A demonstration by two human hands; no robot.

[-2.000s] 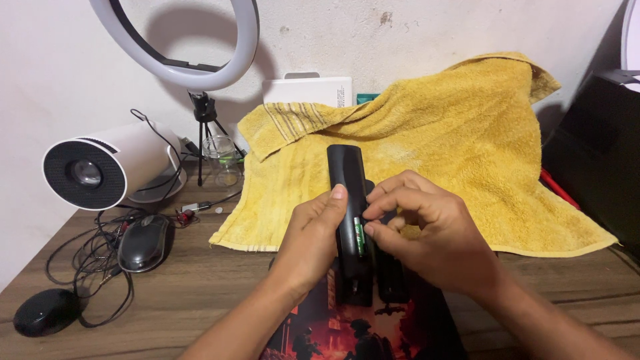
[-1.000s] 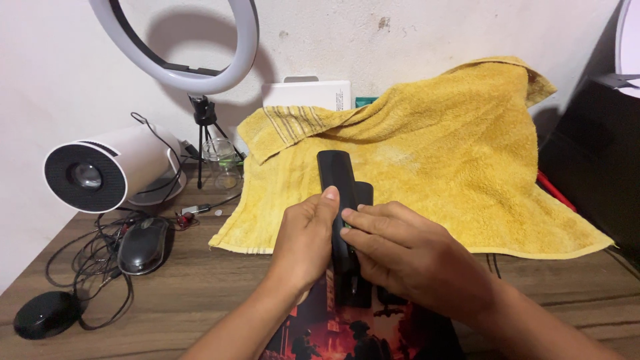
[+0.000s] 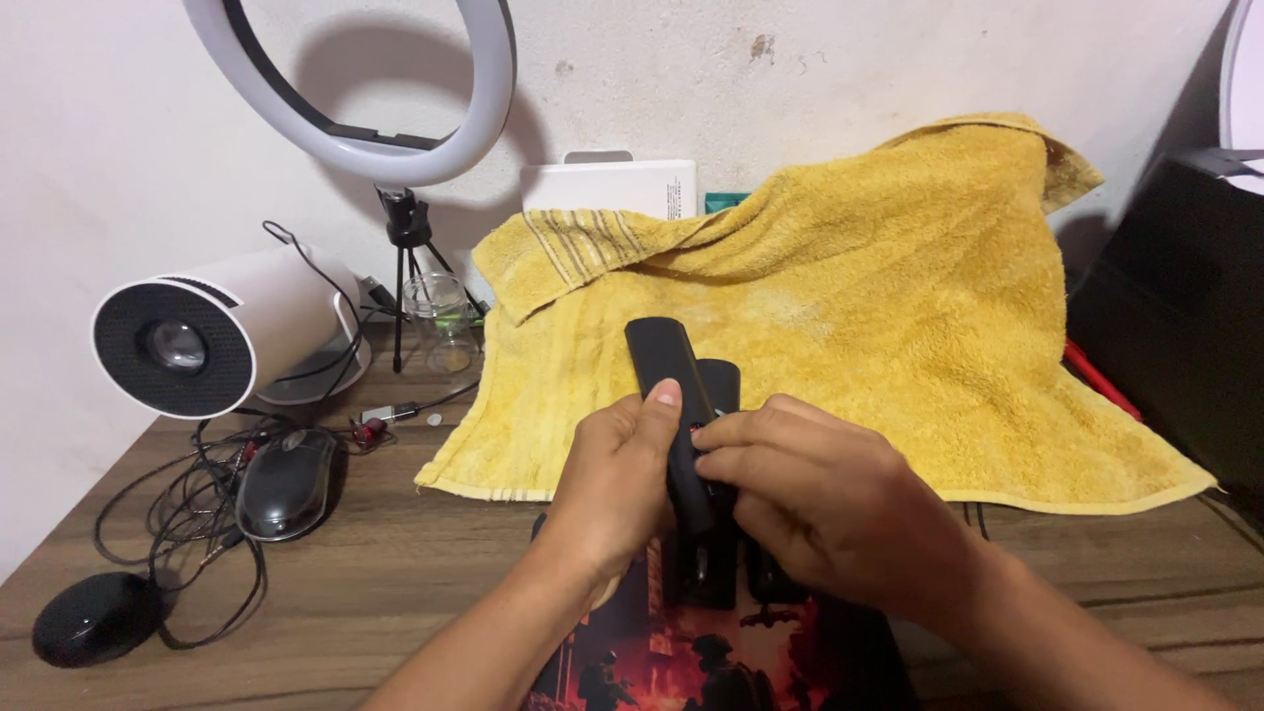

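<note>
My left hand [image 3: 617,474] grips a black remote control [image 3: 664,357], its thumb along the near side and the remote tilted with its far end up. My right hand [image 3: 820,484] has its fingertips at the remote's right side, where the battery opening is mostly hidden by the fingers. Behind the hands a second black remote-like device [image 3: 721,380] shows in part. Beneath lies a dark mouse pad with a red printed scene [image 3: 691,662]. What the right fingertips hold, if anything, cannot be made out.
A yellow towel [image 3: 889,296] covers things beyond the hands. At the left are a white projector [image 3: 267,316], a ring light [image 3: 474,118] on a small tripod, a clear glass jar [image 3: 439,321], a black mouse [image 3: 286,484], tangled cables and a round black object [image 3: 97,619].
Two seconds ago a green battery showed in the remote's open compartment; my right fingers now cover that area. The remote has turned in my left hand and tilts more to the left.
</note>
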